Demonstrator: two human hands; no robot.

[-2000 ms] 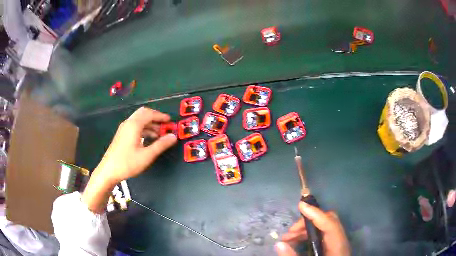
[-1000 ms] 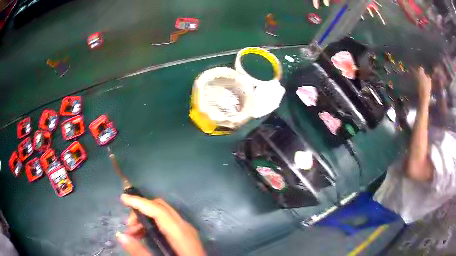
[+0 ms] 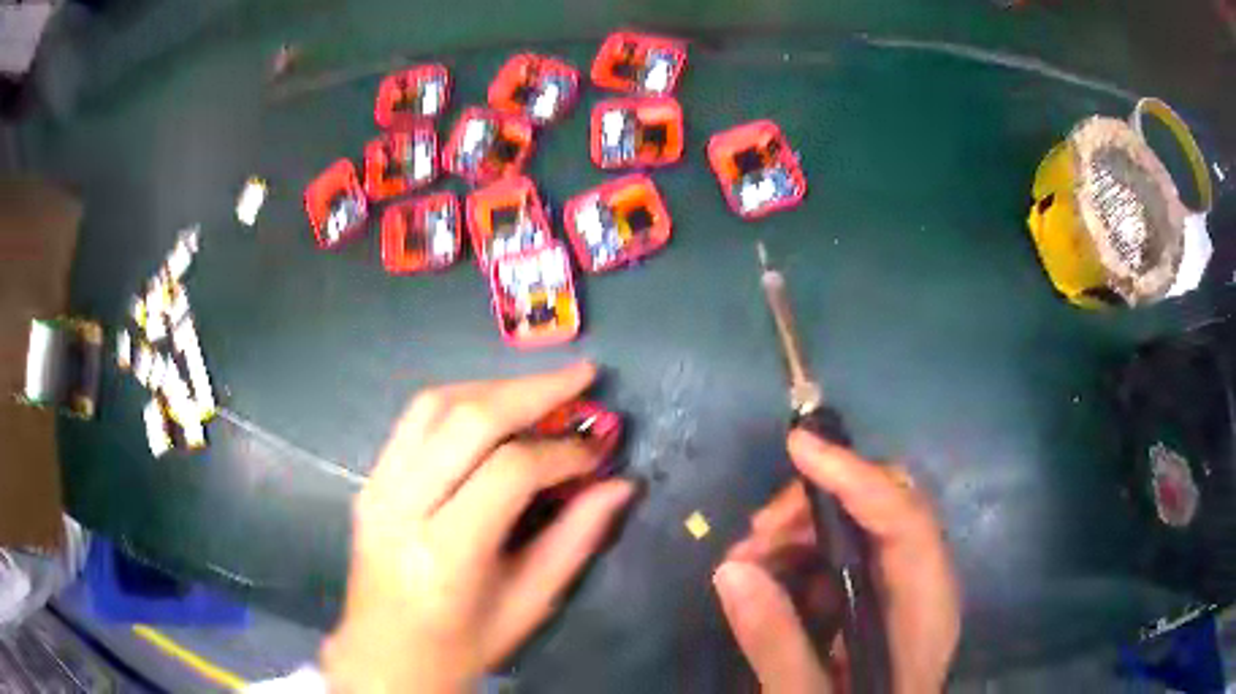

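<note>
My left hand [image 3: 475, 522] is in the lower middle with its fingers around a red housing [image 3: 594, 423], mostly covered by the fingers. My right hand [image 3: 854, 569] holds the soldering iron [image 3: 792, 346] like a pen, its tip pointing up and away, touching nothing. A cluster of red housings [image 3: 491, 144] lies beyond the hands, open sides up; one overlaps another at the near end. A single red housing [image 3: 756, 170] lies apart, just beyond the iron's tip. A small yellow square [image 3: 697, 525] lies on the mat between the hands.
A loose pile of silver-white parts [image 3: 170, 355] lies at left, one part [image 3: 251, 201] apart. Solder wire [image 3: 292, 447] runs toward my left hand. A spool [image 3: 63, 366] is by the cardboard [image 3: 30, 461]. The yellow tip cleaner [image 3: 1078, 224] and a dark tray [image 3: 1166, 420] are at right.
The view swung right, then back left and down. My left hand has moved from the cluster's left side to the near mat with a red housing. My right hand still holds the iron.
</note>
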